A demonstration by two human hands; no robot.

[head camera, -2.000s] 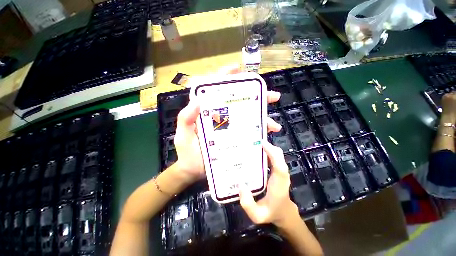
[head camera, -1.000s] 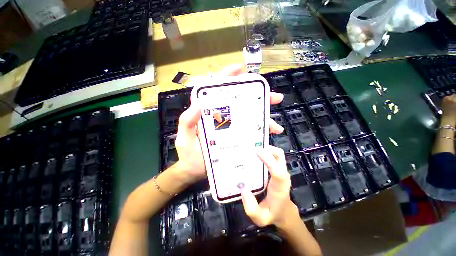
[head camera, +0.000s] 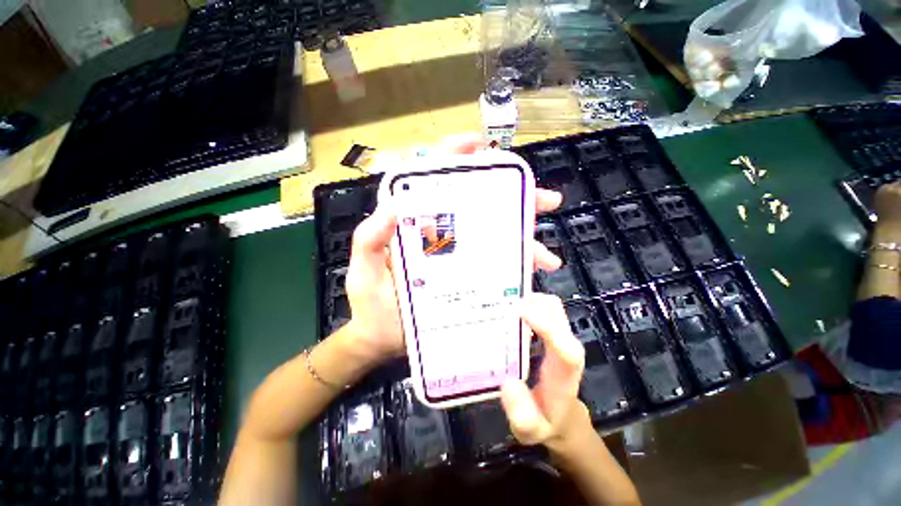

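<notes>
A smartphone (head camera: 464,287) in a white or pale pink case is held upright above a black tray, its bright chat screen facing me. My left hand (head camera: 373,287) grips it from the left and behind, with fingertips showing past its right edge. My right hand (head camera: 549,380) is at its lower right, thumb at the screen's bottom right corner; it seems to touch the case there too. The black blister tray (head camera: 642,267) under the hands holds dark plastic housings in its pockets. Part of the tray is hidden by the phone and hands.
Another filled tray (head camera: 109,366) lies at left, a black tray stack (head camera: 168,128) behind it. A small bottle (head camera: 499,114) and clear bags (head camera: 583,84) are behind the phone. Pale bits (head camera: 776,210) and a hanging plastic bag (head camera: 731,59) are at right, beside another person's arm (head camera: 881,257).
My right thumb has moved right along the bottom of the screen. A pinkish keyboard-like panel now shows in the lower part of the screen. The phone has barely moved.
</notes>
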